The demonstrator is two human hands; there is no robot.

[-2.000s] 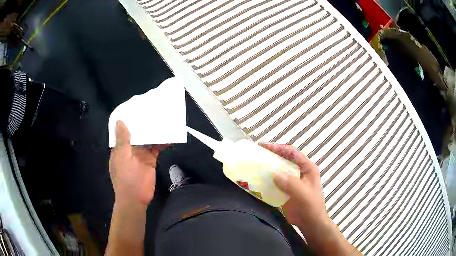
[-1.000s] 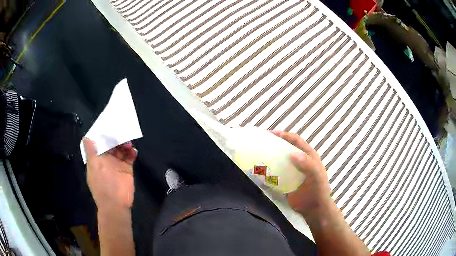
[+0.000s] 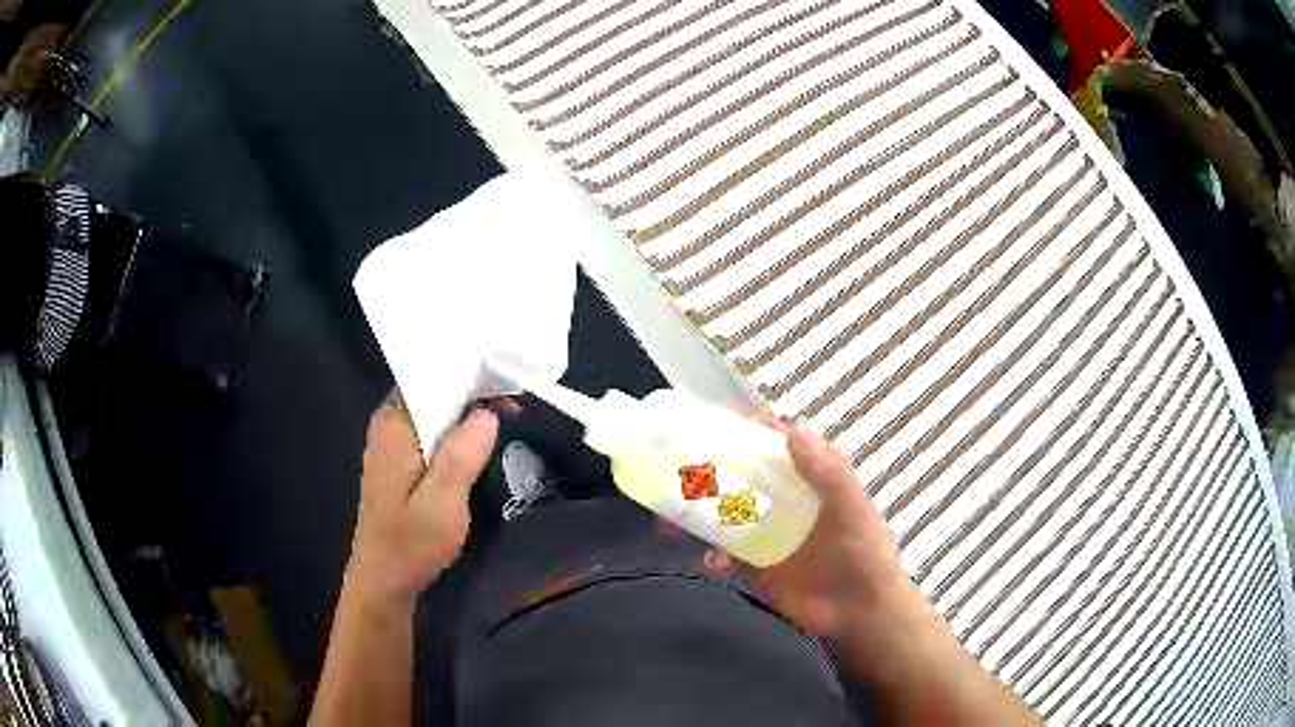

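My right hand (image 3: 838,547) holds a translucent pale yellow squeeze bottle (image 3: 710,476) with a red and a yellow mark. Its long whitish nozzle (image 3: 547,391) points left and its tip meets the white cloth (image 3: 476,291). My left hand (image 3: 419,497) grips the cloth's lower edge, thumb on top, with the cloth folded up around the nozzle tip. The tip itself is hard to make out. The large white slotted panel (image 3: 646,320) with brown parallel grooves lies to the right, partly under the bottle and my right hand.
The panel's curved far rim (image 3: 1153,256) runs down the right side. Beyond it are a red object (image 3: 1091,40) and brown torn-looking material. A dark floor (image 3: 284,142) is at the left, with a striped dark item (image 3: 64,277). My shoe (image 3: 526,479) shows below the cloth.
Since one second ago, the cloth has moved right to the nozzle, and the bottle's nozzle has come into view pointing left. The panel sits slightly farther right in view.
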